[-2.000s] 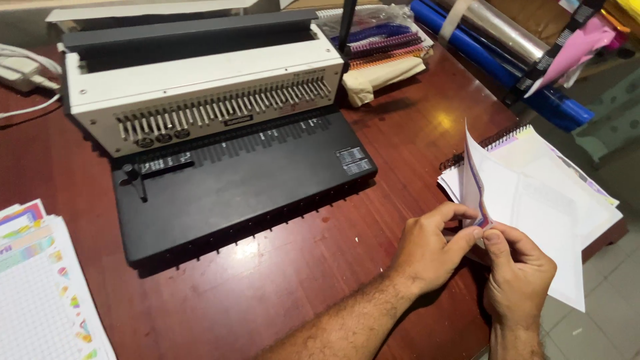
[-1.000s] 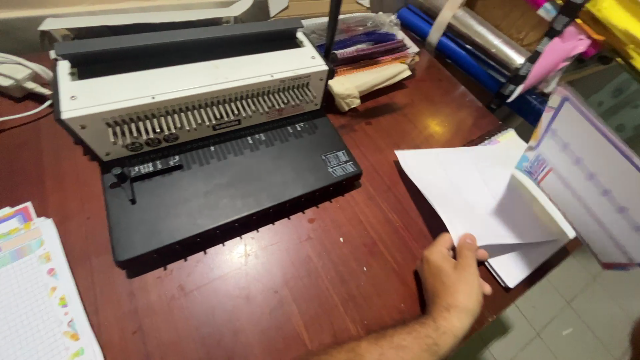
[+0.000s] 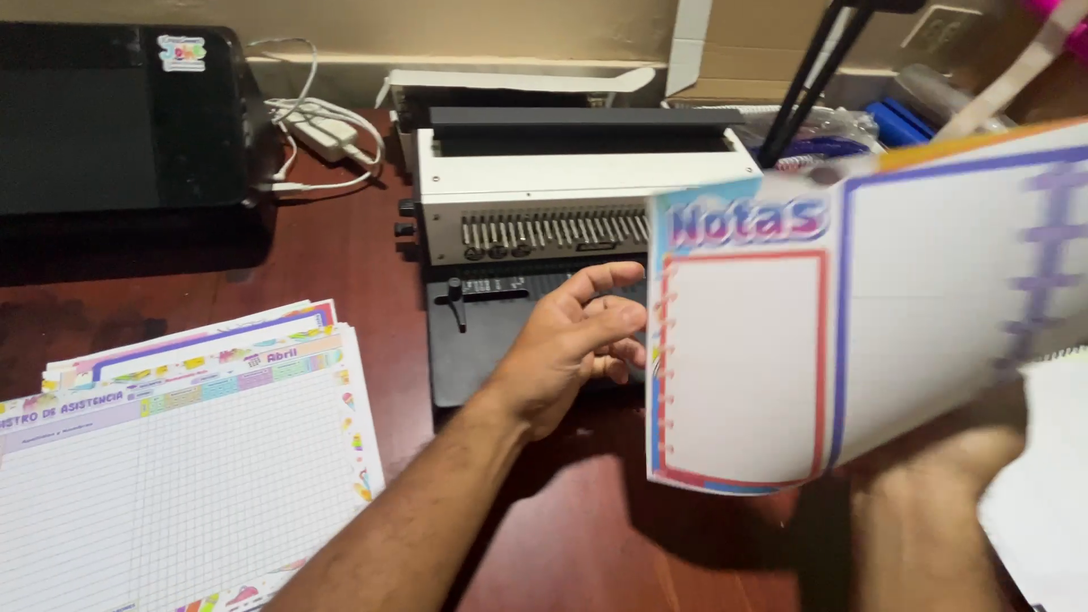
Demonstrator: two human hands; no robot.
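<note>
My right hand (image 3: 952, 442) holds printed sheets (image 3: 748, 365) from below at the right; they bear a notes heading and coloured frames, and they hide part of the fingers. Just left of the sheets' edge is my left hand (image 3: 586, 340), empty, its fingers spread and curved. Behind both hands stands a binding machine (image 3: 544, 183) with a white body, a row of metal pins and a black base plate. Part of the machine is covered by the sheets.
A stack of printed grid sheets (image 3: 195, 467) lies at the left. Behind it stand a black printer (image 3: 119, 127) and a white power adapter (image 3: 323, 136) with cables. White paper (image 3: 1045, 484) lies at the right edge, plastic-wrapped supplies (image 3: 816, 127) behind the machine.
The printed sheets have come from the far right to in front of the machine. My left hand has let go of the white paper and moved left. The view has swung left.
</note>
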